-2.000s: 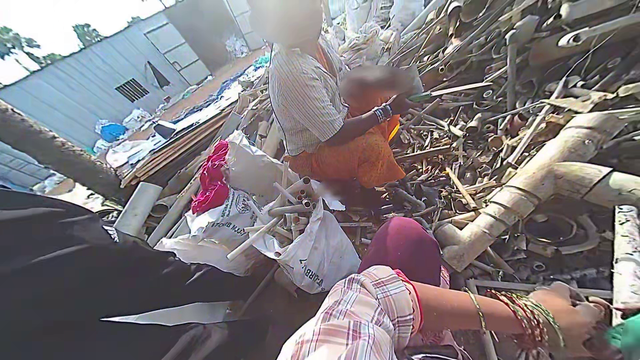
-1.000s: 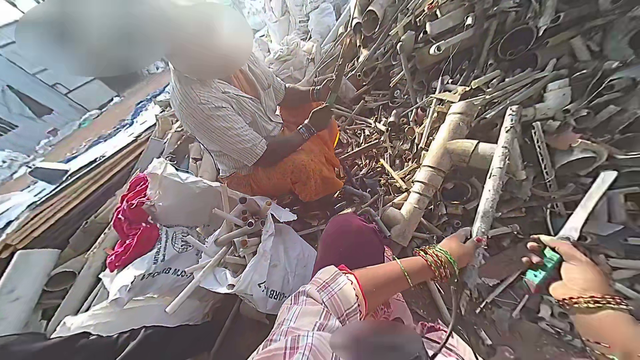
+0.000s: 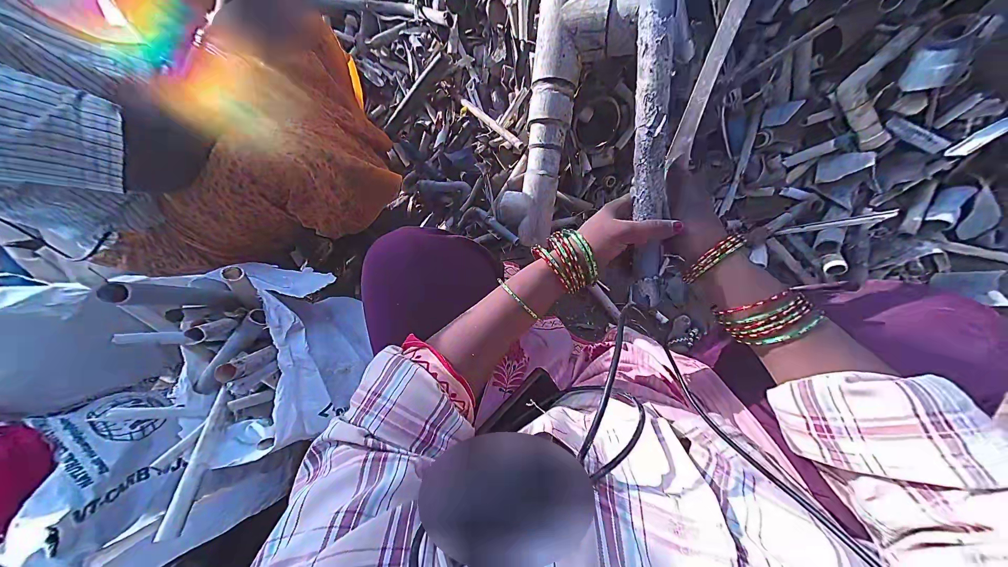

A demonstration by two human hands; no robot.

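Observation:
My left hand is closed around the lower part of a long, dirty plastic pipe, which stands nearly upright in view in front of my lap. Just right of the pipe is my right hand, in shadow, its fingers closed at the base of a long flat blade that points up and away. The handle of the blade is hidden in that hand. Both wrists carry red, green and gold bangles.
A seated person in orange cloth is close at the upper left. At the lower left, a white woven sack holds several pipe pieces. Pipe scraps and a jointed pipe lie ahead. Black cables cross my lap.
The right hand, apart at the right with the green-handled blade a second ago, is now beside the pipe and my left hand. The view has tilted down and turned right.

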